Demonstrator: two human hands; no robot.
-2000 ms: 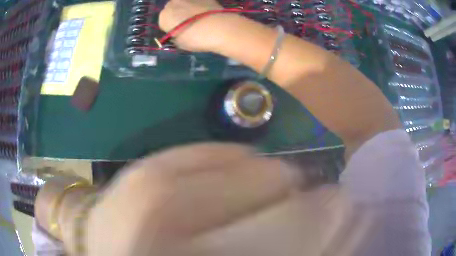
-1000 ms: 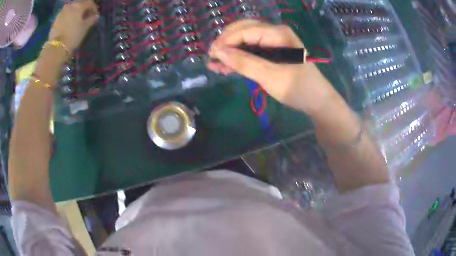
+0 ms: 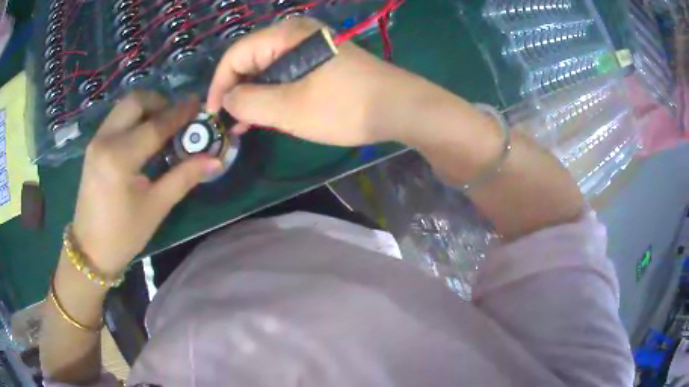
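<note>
My left hand (image 3: 132,170), bare with gold bracelets, holds a round wired part (image 3: 196,139) between thumb and fingers. The part has a dark body and a silver face with a pale centre. My right hand (image 3: 295,94) grips a black pen-like corded tool (image 3: 298,59) with a red cable (image 3: 370,21) at its rear. The tool's tip is hidden by the fingers, which are close to or touching the part. The round silver holder (image 3: 228,157) shows only partly behind the part and my left fingertips.
A clear tray (image 3: 170,82) with rows of dark round parts and red leads lies beyond my hands. Ribbed clear trays (image 3: 578,106) are at the right. A yellow sheet (image 3: 11,128) and a brown block (image 3: 32,204) are at the left edge.
My left hand has come back from the tray's far left and now holds a round part. My right hand has moved left with the tool to meet it. The view has shifted.
</note>
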